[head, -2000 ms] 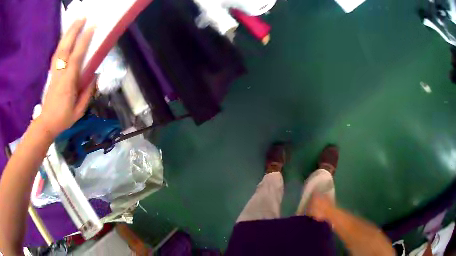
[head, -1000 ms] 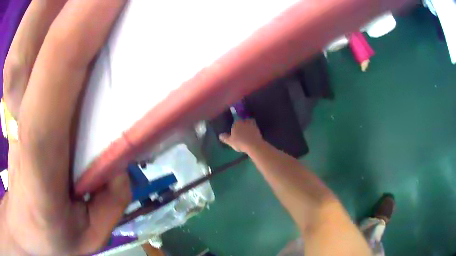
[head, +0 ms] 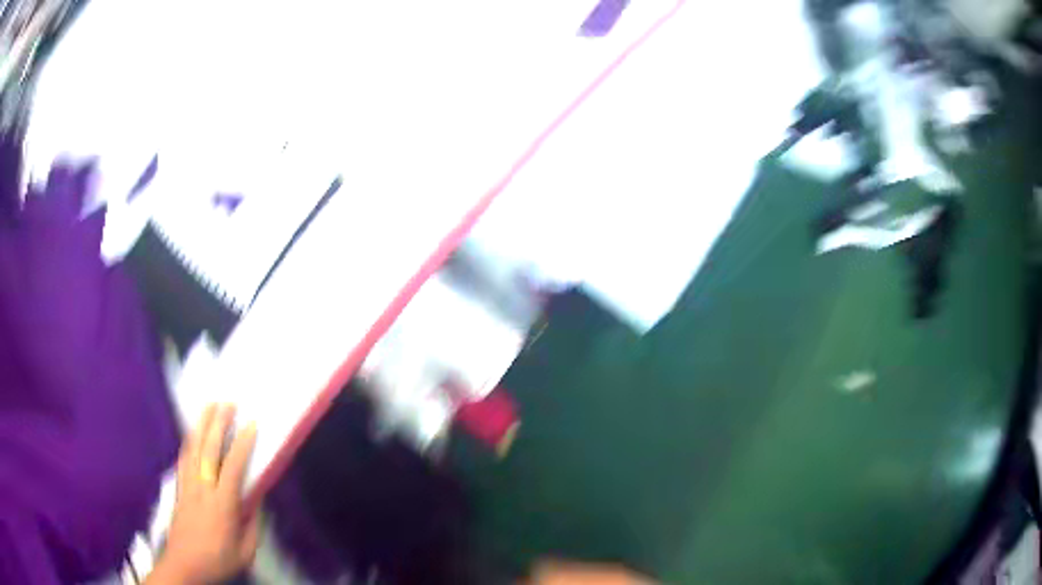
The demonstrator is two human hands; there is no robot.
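Observation:
My left hand (head: 211, 491) rests at the red edging (head: 394, 311) of the white table (head: 377, 114), at the lower left. Its fingers are slightly apart, with a ring on one, and nothing is seen in them. My right hand is cut off by the bottom edge; only a blurred bit of skin shows there. Purple fabric (head: 74, 389) lies heaped at the left beside my left hand. Dark cloth (head: 377, 491) hangs below the table edge.
A black panel (head: 189, 286) and small purple scraps (head: 229, 202) lie on the table. A large white sheet (head: 674, 217) hangs past the edging. White and black offcuts (head: 903, 171) lie on the green floor (head: 731, 457), upper right. A pink-red piece (head: 489, 418) is near the centre.
The view has swung up along the table. My right hand, earlier reaching to the dark cloth under the table, has dropped to the bottom edge. My left hand remains at the table edge.

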